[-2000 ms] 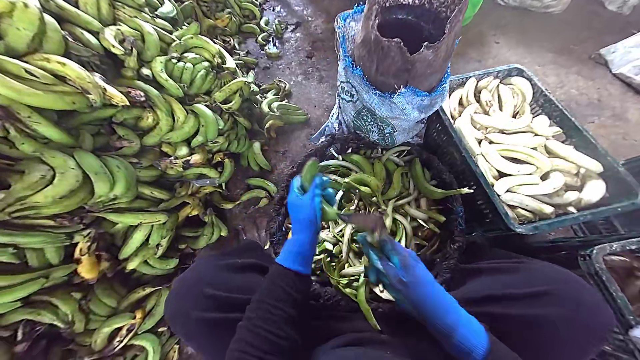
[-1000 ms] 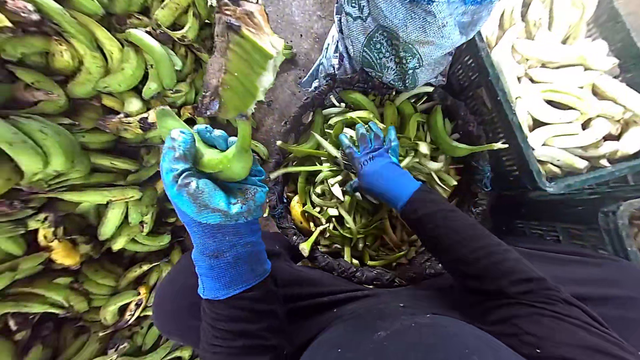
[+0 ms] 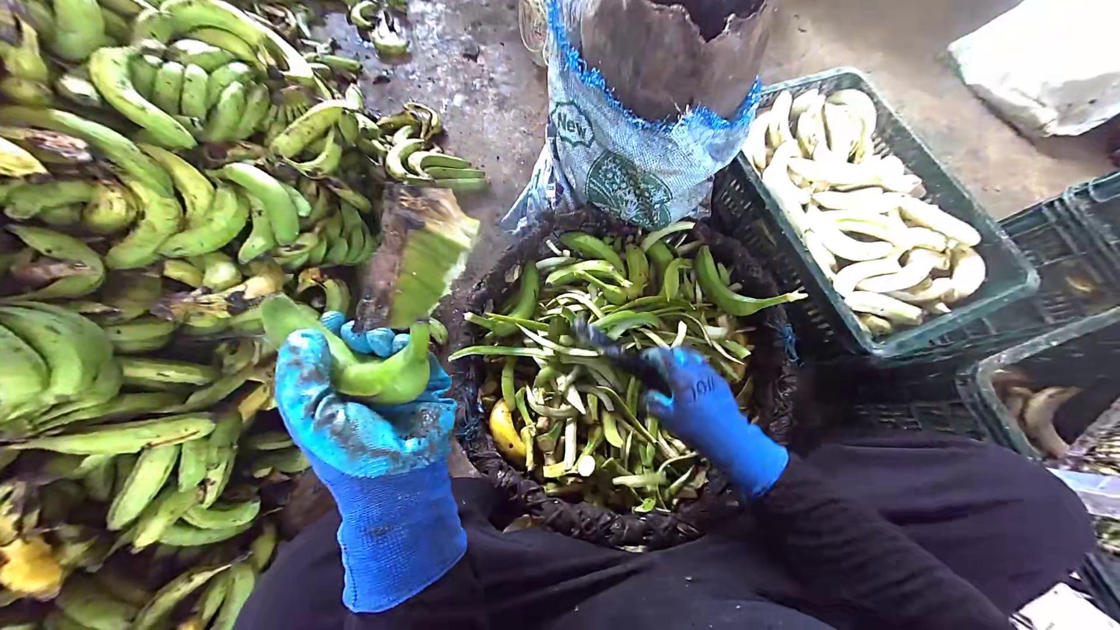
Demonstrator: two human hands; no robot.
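Note:
In a blue coated glove, my left hand (image 3: 376, 437) grips an unpeeled green plantain (image 3: 381, 372), palm up, left of the basket. My right hand (image 3: 700, 402), gloved the same way, holds a dark knife (image 3: 617, 350), partly blurred, over the peels. Below it a dark woven basket (image 3: 626, 525) holds green peel strips (image 3: 569, 394), several whole-looking green plantains (image 3: 735, 293) and a yellow piece (image 3: 507, 433). A torn piece of plantain stalk (image 3: 429, 262), green and brown, stands just beyond my left hand; whether it touches the hand I cannot tell.
A large heap of green plantains (image 3: 149, 210) covers the left side. Behind the basket stands a woven plastic sack (image 3: 639, 166). At the right, a green crate (image 3: 949, 328) holds peeled plantains (image 3: 875, 227), with another crate (image 3: 980, 376) nearer me. A white sack (image 3: 1041, 70) lies at the far right.
My left hand has moved from over the basket to its left side, palm up around a plantain. My right hand was spread over the peels a second ago; now its fingers are closed around the knife.

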